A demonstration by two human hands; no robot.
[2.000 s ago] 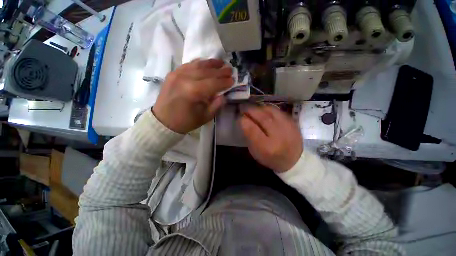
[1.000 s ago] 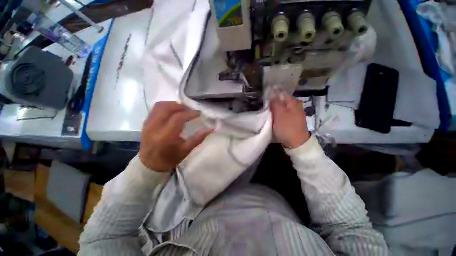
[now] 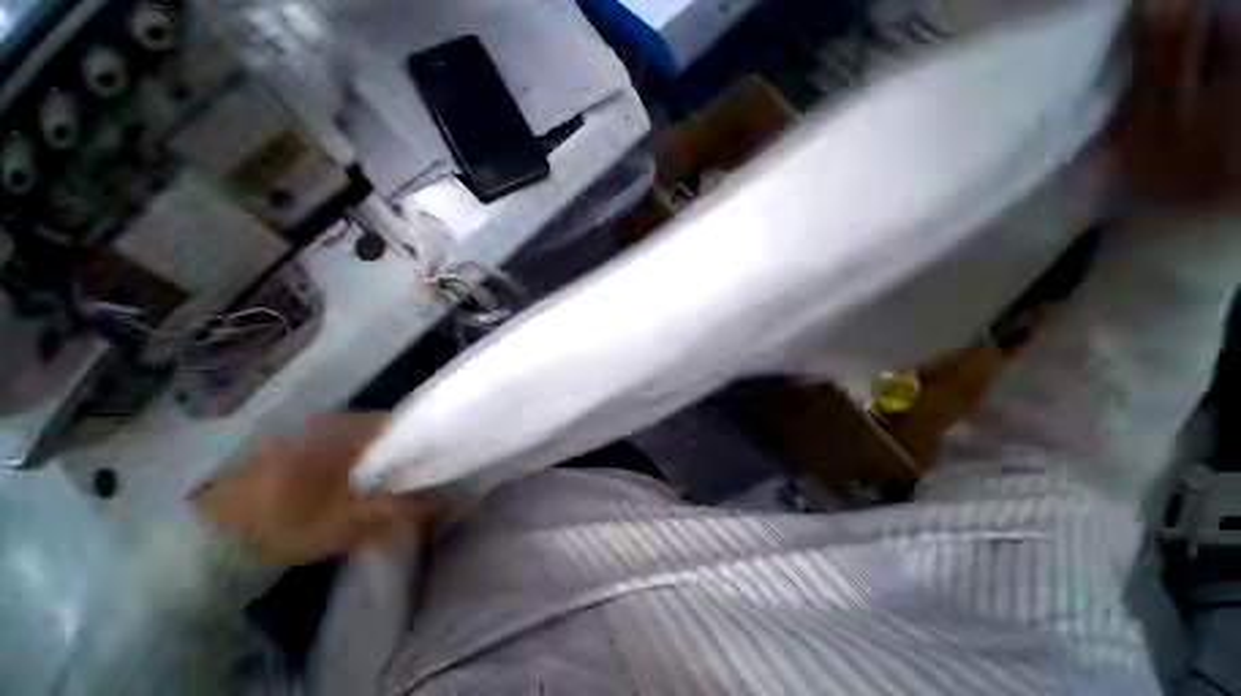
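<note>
A white garment piece point(image 3: 762, 265) is stretched diagonally from lower left to upper right, blurred by motion. My left hand point(image 3: 306, 490) is blurred and grips its lower-left end. My right hand point(image 3: 1184, 116) is dark, blurred and partly cut off at the upper-right edge; it holds the other end. The overlock machine point(image 3: 191, 238) stands at the upper left, with the cloth away from its needle area. Loose white thread point(image 3: 245, 324) shows near its metal plate.
A black phone point(image 3: 476, 116) lies on the white machine table point(image 3: 599, 116). A clear plastic bag point(image 3: 470, 292) hangs at the table's front edge. Brown cardboard point(image 3: 830, 435) with a small yellow thing point(image 3: 894, 392) is below the cloth. Blue edging shows at the top.
The view has swung to the right, away from the machine. The cloth has left the needle area and is now pulled out between both hands, which have moved far apart.
</note>
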